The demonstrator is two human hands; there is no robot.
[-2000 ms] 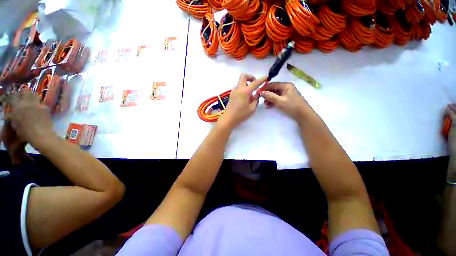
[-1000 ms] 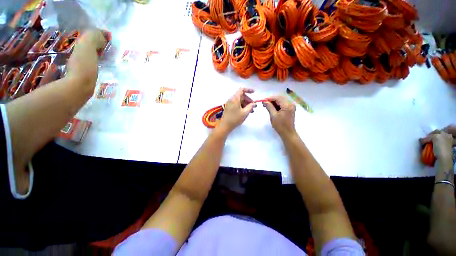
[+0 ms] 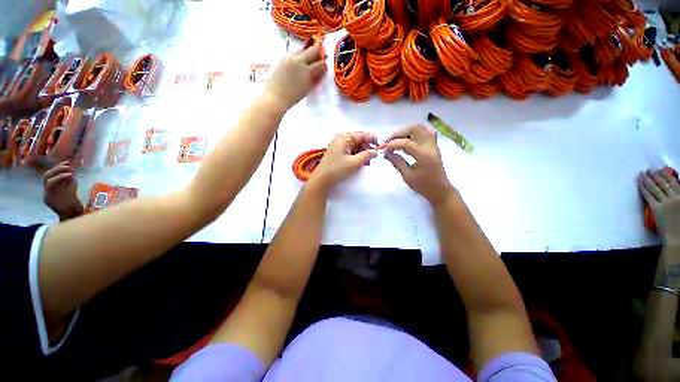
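Observation:
A coiled orange cable [image 3: 306,163] lies on the white table, its right part hidden by my left hand [image 3: 344,158]. My left hand pinches a short orange cable stretch between thumb and fingers. My right hand [image 3: 420,159] pinches the same stretch from the right, fingertips nearly touching the left ones. The cable's connector is hidden or too small to tell. A thin yellow-green strip with a dark tip [image 3: 451,133] lies beyond my right hand.
A large heap of orange coils [image 3: 477,56] stands at the back. A neighbour's arm [image 3: 224,160] reaches from the left to a coil near the heap. Bagged coils [image 3: 93,73] and insert cards [image 3: 191,148] lie at left. Another person's hand [image 3: 662,195] covers an orange coil at right.
The black connector seen raised above my hands two seconds ago no longer shows. My fingertips have come closer together since one second ago. The left neighbour's arm has swung right to the heap's edge.

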